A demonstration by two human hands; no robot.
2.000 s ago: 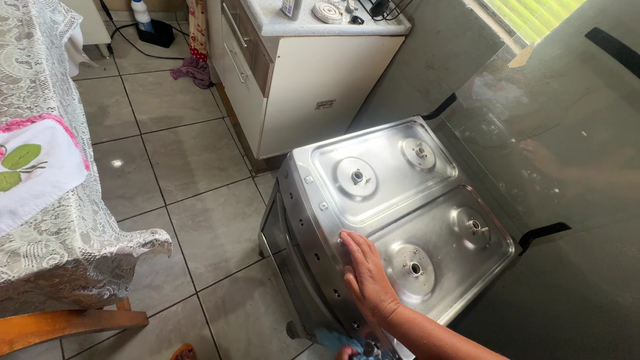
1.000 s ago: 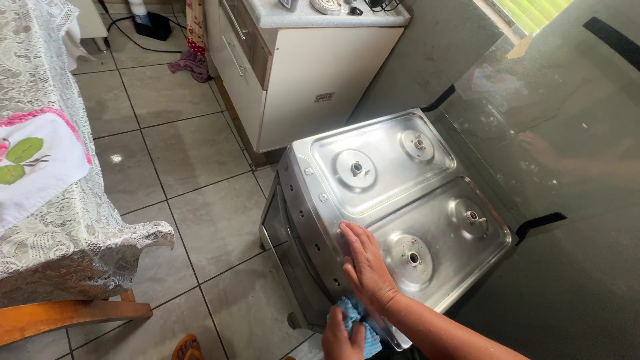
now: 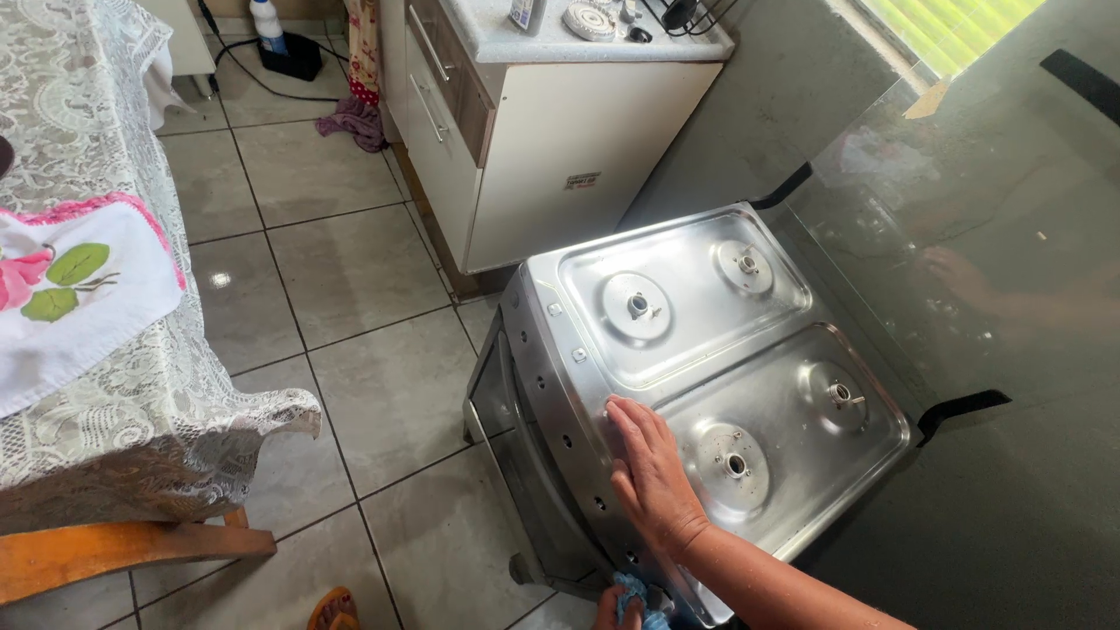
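A silver gas stove with a metal cooktop (image 3: 691, 376) stands right of centre, its burner bases bare of caps and grates. My right hand (image 3: 656, 481) rests flat on the cooktop's front edge, fingers apart and holding nothing, near the closest burner base (image 3: 728, 465). At the bottom of the view my left hand (image 3: 617, 610) grips a blue cloth (image 3: 637, 599) against the lower end of the front control panel (image 3: 569, 437), whose knob holes show without knobs. The frame edge cuts off most of that hand. The raised glass lid (image 3: 989, 245) is behind the cooktop.
A table with a lace tablecloth (image 3: 201, 385) and floral cloth (image 3: 96, 297) is at left, above a wooden chair part (image 3: 131, 551). A white cabinet (image 3: 577, 157) stands beyond the stove. A bottle (image 3: 268, 26), black cable (image 3: 271, 87) and purple cloth (image 3: 354, 122) are on the tiled floor.
Compared with a second ago, my left hand and the blue cloth are a little lower along the stove's front panel. My right hand stays on the cooktop edge.
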